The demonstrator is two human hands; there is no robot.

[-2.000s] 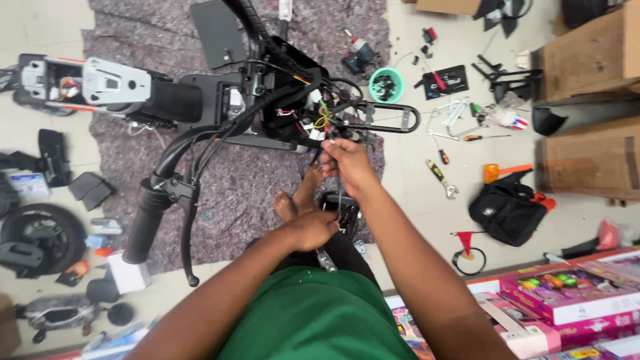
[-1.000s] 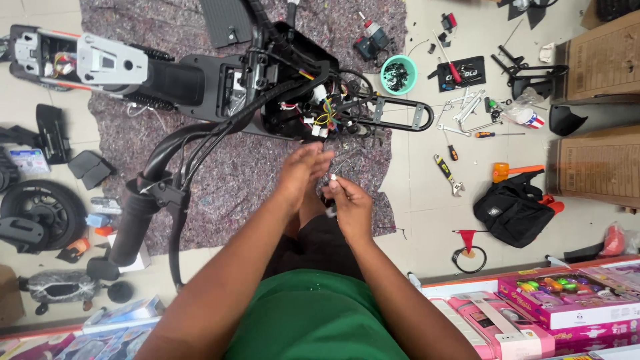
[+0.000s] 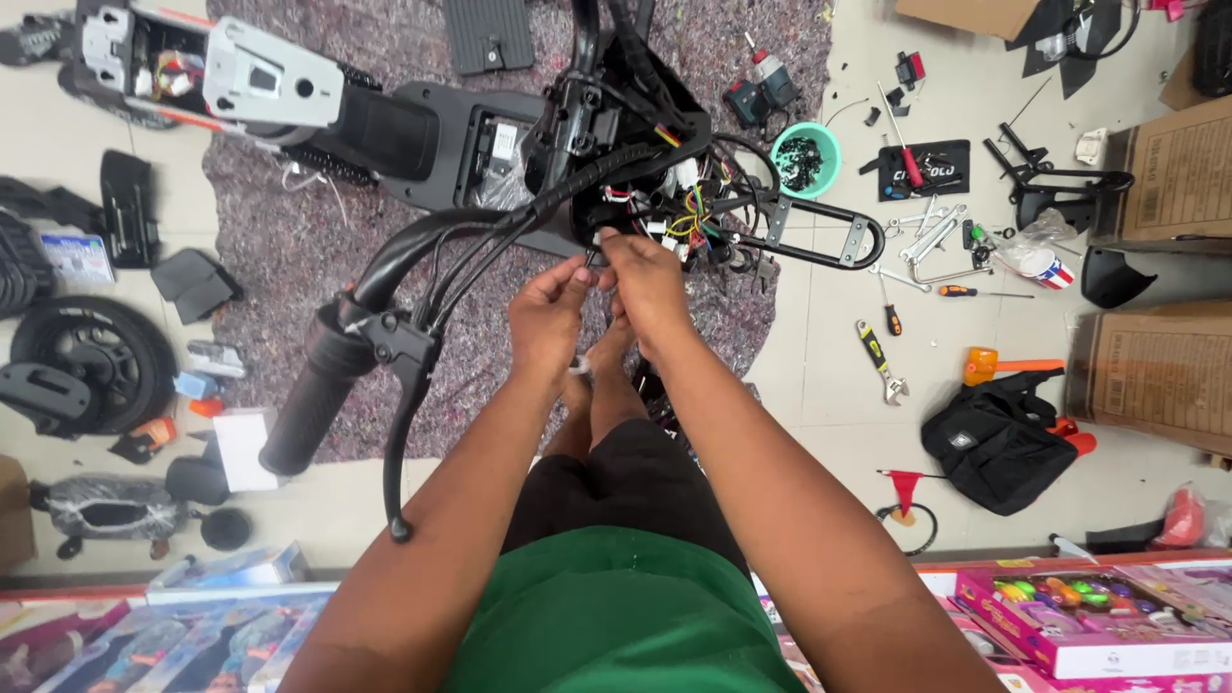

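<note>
My left hand (image 3: 547, 322) and my right hand (image 3: 647, 284) are close together at the front of a partly dismantled scooter. The fingertips of both pinch a small dark piece, seemingly a cable end, largely hidden by the fingers. Just beyond them lies the open front housing with a bundle of coloured wires (image 3: 691, 217) and white connectors. The black handlebar (image 3: 385, 260) curves to the left, with its rubber grip (image 3: 318, 404) and brake lever (image 3: 409, 433) near my left forearm. Black cables (image 3: 481, 260) run from the lever towards the housing.
A grey mat (image 3: 289, 366) lies under the scooter. To the right are a turquoise bowl (image 3: 830, 164) of screws, a cordless drill (image 3: 765, 91), wrenches (image 3: 934, 241), an adjustable wrench (image 3: 881, 361) and a black bag (image 3: 1001, 443). A wheel (image 3: 91, 361) lies at left; boxed toys (image 3: 1088, 616) line the near edge.
My hands, apart two seconds ago, have come together at the edge of the front housing. My left hand's fingers, spread a second ago, are now pinched together.
</note>
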